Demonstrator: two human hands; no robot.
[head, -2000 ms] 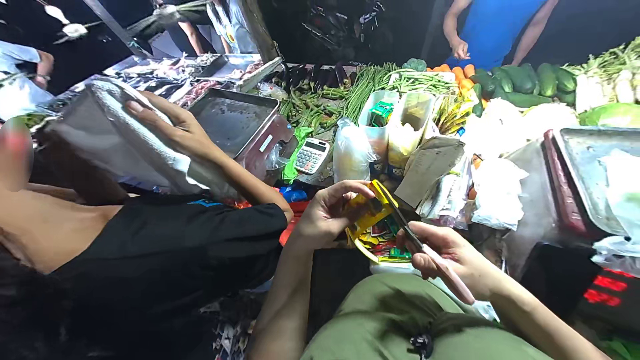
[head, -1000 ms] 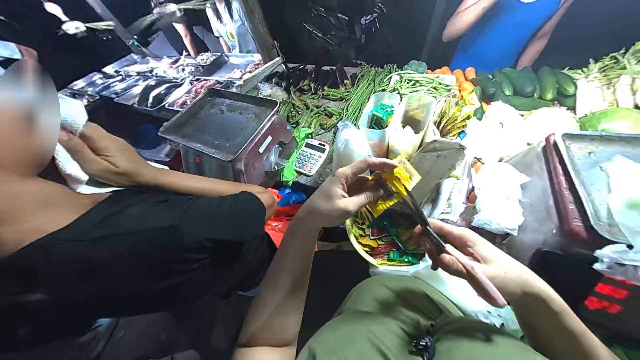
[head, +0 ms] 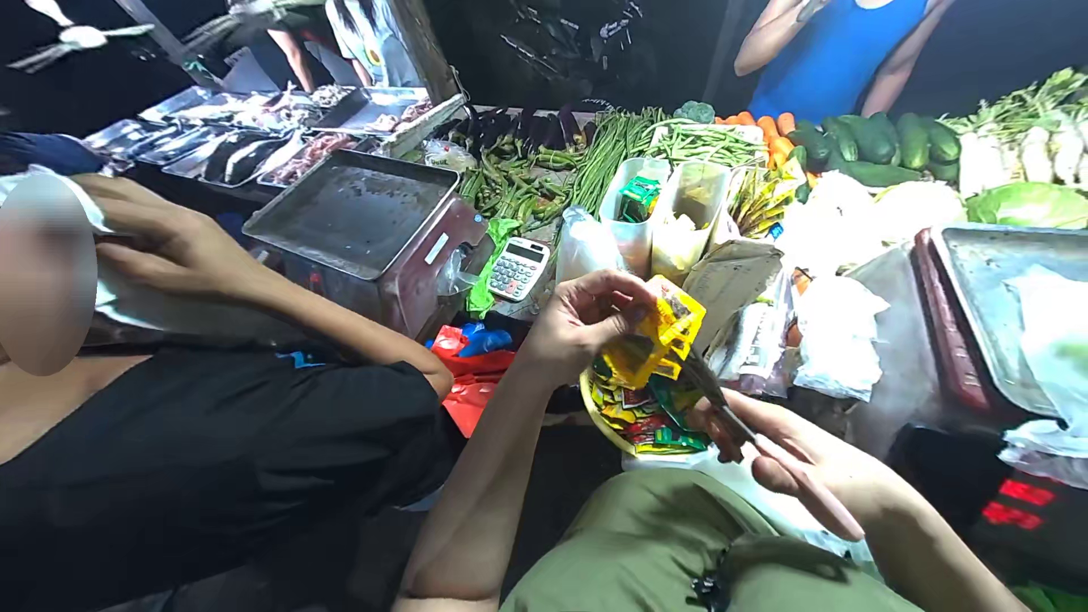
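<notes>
My left hand [head: 591, 327] holds yellow printed sachets [head: 667, 331] above a round yellow-rimmed container [head: 610, 431]. In my right hand [head: 786, 450] is a knife with a pale pink handle [head: 812, 497]; its dark blade [head: 705, 378] points up and left, close to the lower edge of the sachets. Whether the blade touches them I cannot tell. Loose yellow, red and green sachets [head: 650, 421] fill the container, which sits just above my lap. My fingers partly hide the sachets and the knife.
A person in a black shirt [head: 212, 442] is close at my left. Ahead are a calculator [head: 517, 269], a metal tray scale [head: 357, 208], plastic bins [head: 633, 204], a cardboard flap [head: 731, 285] and vegetables. Another scale [head: 960, 323] stands right. A person in blue [head: 837, 59] stands beyond.
The neighbour's arm and white cloth have moved from over the left scale toward the face, uncovering its tray. Both my hands keep hold of the sachets and the knife.
</notes>
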